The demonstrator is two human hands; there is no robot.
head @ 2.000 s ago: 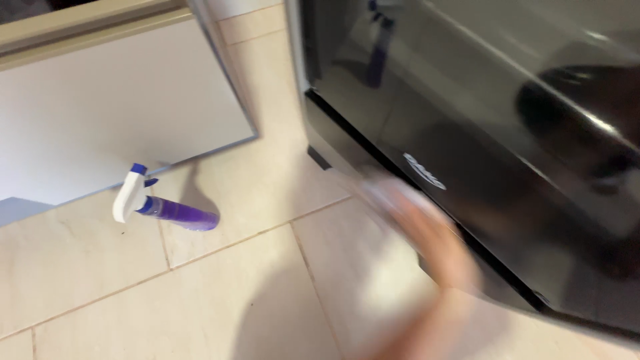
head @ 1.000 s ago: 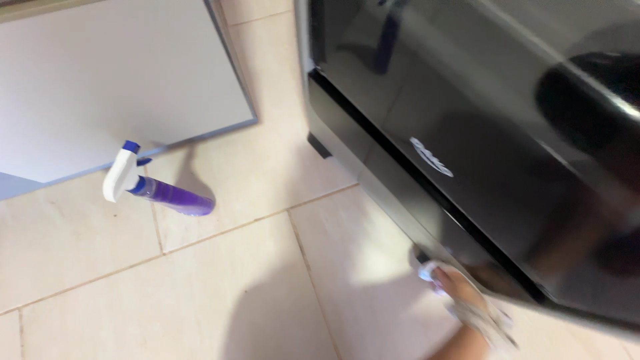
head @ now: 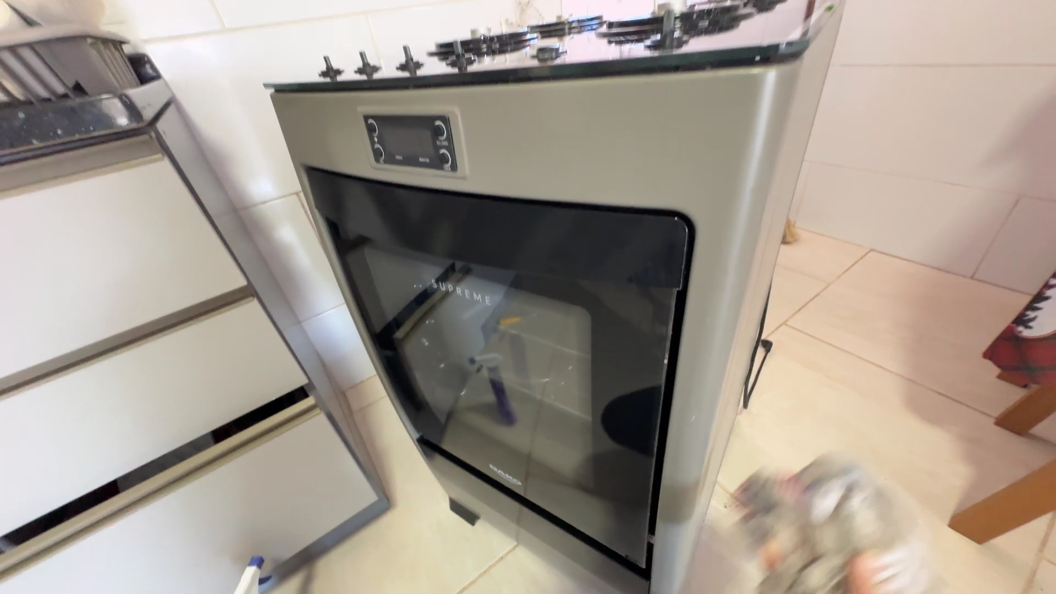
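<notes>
At the lower right, my right hand (head: 862,569) is badly blurred and closed on a crumpled pale cloth (head: 833,511), beside the stove's lower right side. The freestanding gas stove (head: 495,177) stands in the middle, its dark glass oven door (head: 511,363) closed and showing reflections. At the bottom edge only the top of a white and blue spray bottle (head: 251,576) shows; its purple body appears mirrored in the door glass. My left hand is out of view.
White drawers (head: 124,272) stand at the left, the lowest slightly pulled out. Tiled wall (head: 940,115) rises behind. A wooden furniture leg (head: 1006,499) and a red patterned cloth (head: 1023,346) are at the right. Black burner grates (head: 487,43) sit on the stove top.
My right hand has left the stove's lower front edge and is off its right side with the cloth. The view has swung up to show the whole stove front.
</notes>
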